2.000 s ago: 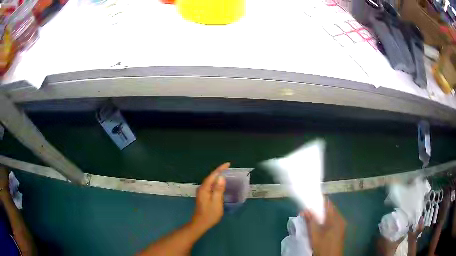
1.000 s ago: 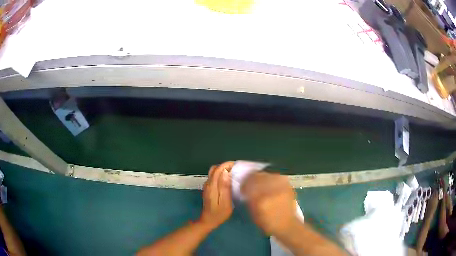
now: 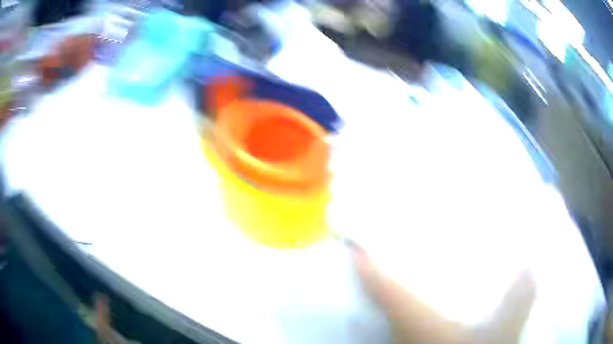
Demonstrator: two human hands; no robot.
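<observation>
The view is heavily blurred and now faces the white shelf top. A hand, apparently my right hand, is over the white surface at the lower right, with a finger and another digit spread apart. Whether it holds anything white cannot be told. A faint pale blue patch lies left of it. A small skin-coloured shape shows below the shelf edge at the lower left; whether it is my left hand or another person's cannot be told. No carton can be made out clearly.
An orange ring sits on a yellow one in mid-shelf, with a dark blue item behind. A light blue item and a reddish-brown item lie at the back left. The shelf's dark edge curves along the lower left.
The view has swung up from the green bench to the shelf top. My hands, together at a white item near the rail before, are apart; my right hand is over the shelf.
</observation>
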